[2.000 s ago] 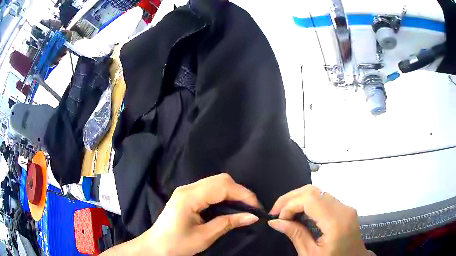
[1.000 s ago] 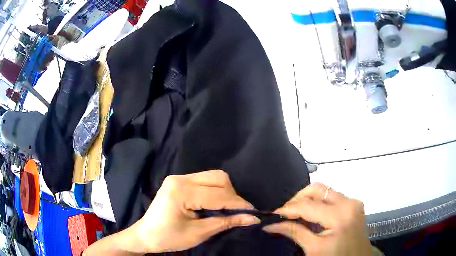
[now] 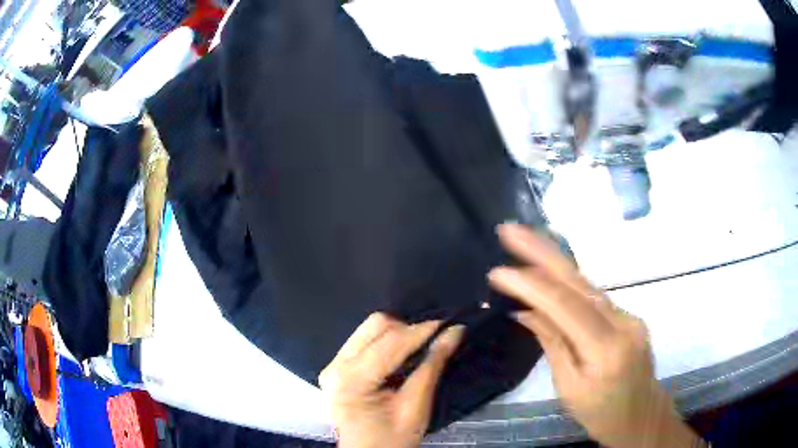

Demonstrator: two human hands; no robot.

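Observation:
The black garment (image 3: 324, 184) lies in front of me, its right side reaching up to the sewing machine's base. My left hand (image 3: 389, 372) pinches a folded edge of it between thumb and fingers near the table's front. My right hand (image 3: 577, 341) is blurred, just right of the left one, with its fingers spread over the garment's right side. Its thumb is partly hidden, and I cannot tell whether it grips cloth.
The white sewing machine head (image 3: 717, 83) with ribbed knobs (image 3: 630, 184) stands at the upper right. A measuring tape (image 3: 726, 394) runs along the front edge. At left are a dark cloth (image 3: 87, 227), a plastic bag (image 3: 129, 254) on cardboard and a red box (image 3: 137, 422).
The garment has been shifted and turned over, covering its inner opening and reaching further right. My right hand has left the pinched edge and moved up with fingers spread. My left hand still pinches cloth.

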